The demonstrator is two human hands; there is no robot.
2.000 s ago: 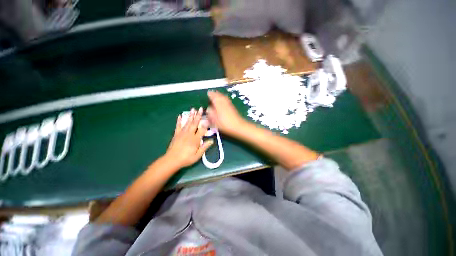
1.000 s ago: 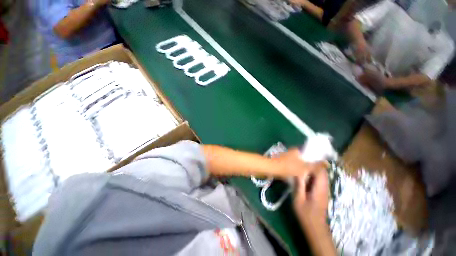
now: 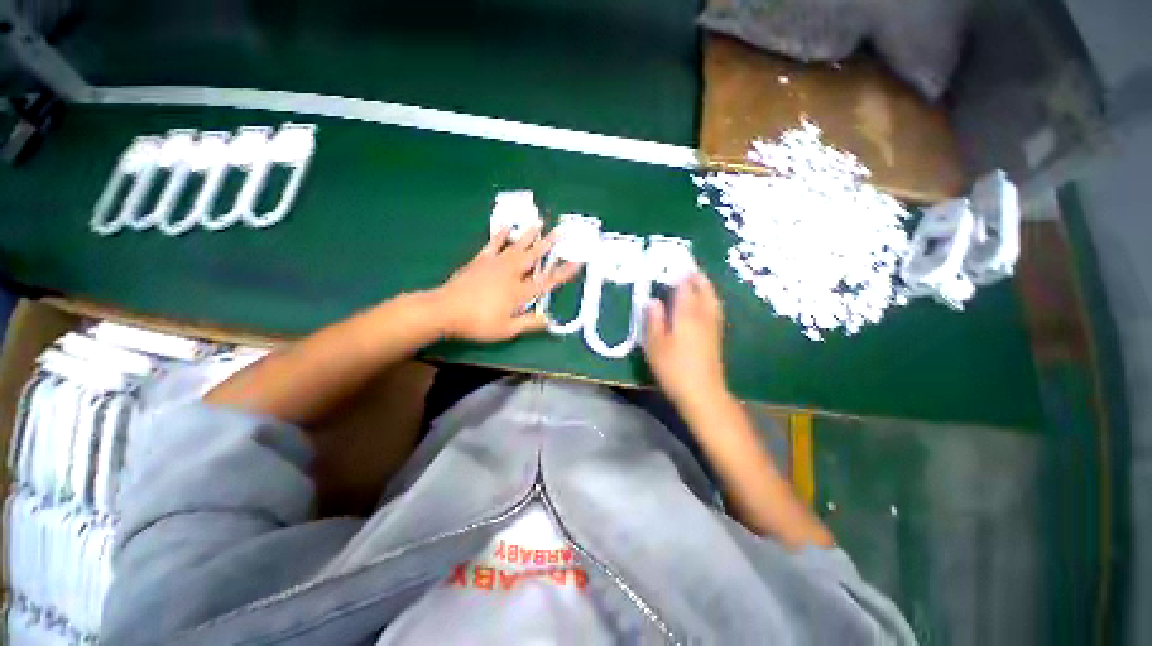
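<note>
Several white plastic frames [image 3: 615, 303] lie in a row on the green bench in front of me, heads away from me, loops towards me. My left hand [image 3: 495, 289] lies with spread fingers over the leftmost frame [image 3: 514, 211] and reaches the one beside it. My right hand [image 3: 686, 331] is at the rightmost frame [image 3: 670, 252], fingers on its head and covering its loop. Whether the right fingers pinch a small piece cannot be told. The heap of white inserts [image 3: 815, 240] lies right of my right hand.
Another row of frames [image 3: 209, 181] lies at the left. More frames [image 3: 966, 240] stand at the far right beside the heap. A brown board [image 3: 828, 114] and greyish bag [image 3: 840, 28] lie behind it. An open carton [image 3: 36, 331] of white parts is lower left.
The view has swung back over the bench. More frames now lie side by side in front of me. My hands, close together before, are now apart at the two ends of this row.
</note>
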